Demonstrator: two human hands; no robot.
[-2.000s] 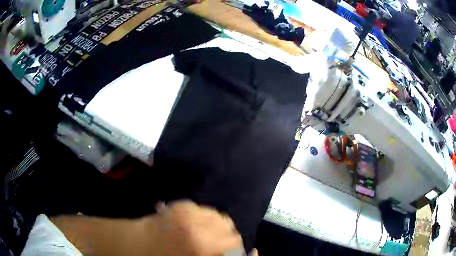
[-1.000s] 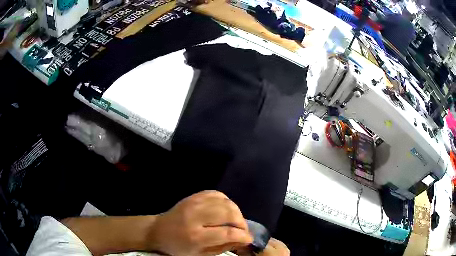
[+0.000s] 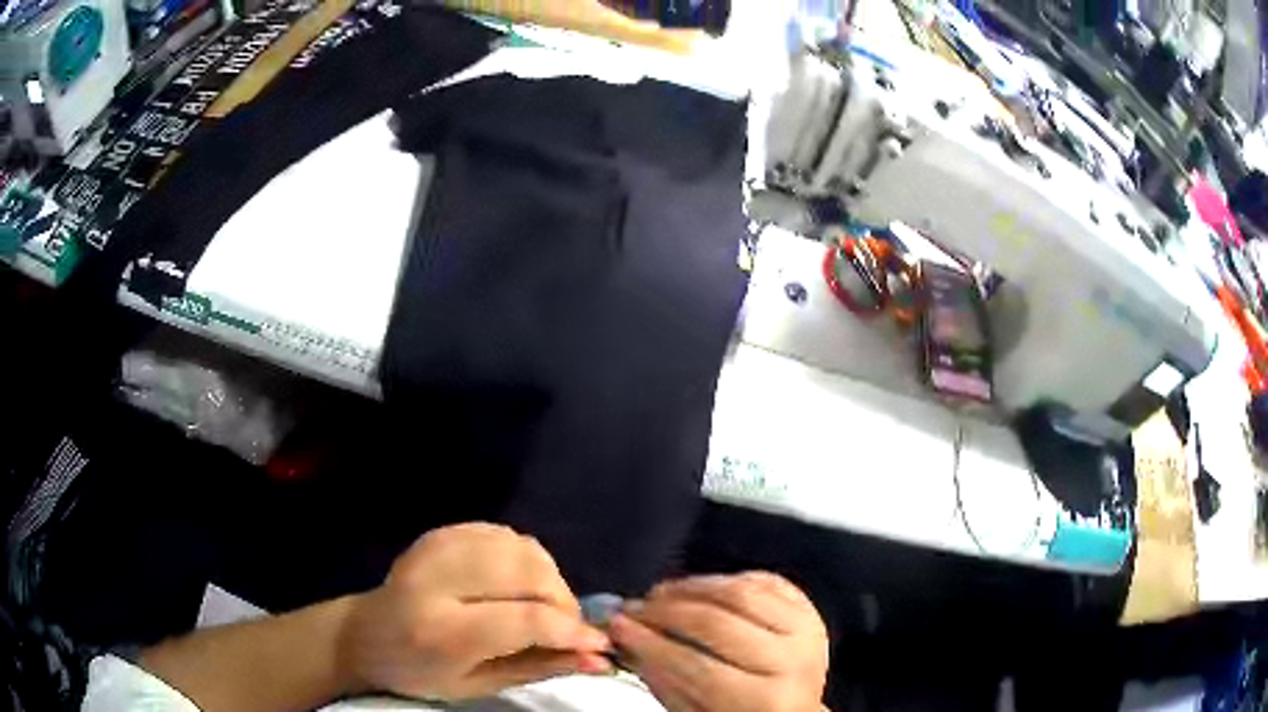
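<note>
A black garment panel (image 3: 556, 292) lies over the white sewing table and hangs down over the front edge towards me. My left hand (image 3: 466, 612) and my right hand (image 3: 730, 643) are at the bottom of the view, fingertips almost touching. Both pinch the panel's near end, where a small pale grey-blue bit of interfacing (image 3: 601, 608) shows between them. The fingers hide most of that end.
The white sewing machine (image 3: 1001, 237) stands at the right. Red-orange scissors (image 3: 858, 276) and a smartphone (image 3: 955, 334) lie beside it. Another black piece (image 3: 299, 132) lies at the left. A crumpled plastic bag (image 3: 202, 397) is below the left table edge.
My right hand has come into fuller view beside my left hand, at the panel's near end. The grey-blue bit shows less than before. The table scene has shifted left and up in view.
</note>
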